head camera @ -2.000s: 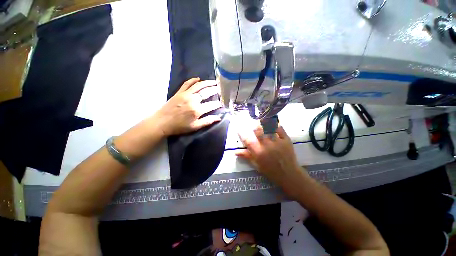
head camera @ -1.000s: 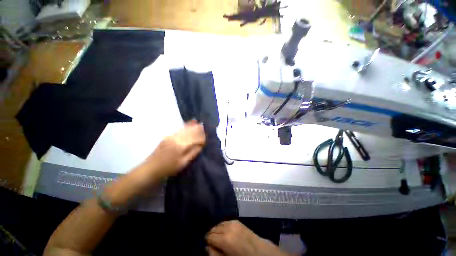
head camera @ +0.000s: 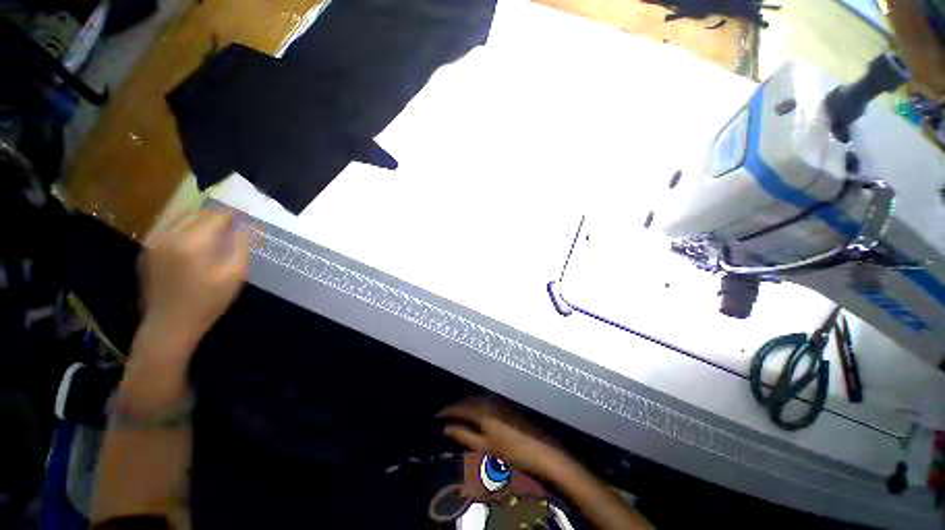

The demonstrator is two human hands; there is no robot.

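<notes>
Black cut fabric panels [head camera: 321, 93] lie at the table's upper left. My left hand [head camera: 195, 264] is a loosely curled, blurred fist at the table's left front corner; whether it grips cloth I cannot tell. My right hand [head camera: 495, 433] is low in front of my body, below the table edge, with fingers apart and nothing seen in it. The white sewing machine head [head camera: 767, 176] stands at the right, its needle area away from both hands. The dark area below the table edge hides any black cloth there.
Dark-handled scissors [head camera: 793, 378] and a thin black tool [head camera: 849, 359] lie right of the needle area. A grey ruler strip [head camera: 435, 321] runs along the table's front edge. Black scraps [head camera: 715, 10] lie on the wooden surface at the back. Something blue and white stands at lower left.
The view has turned left. The long black piece has left the tabletop. My left hand has moved off it to the table's left corner; my right hand has opened and stays below the edge.
</notes>
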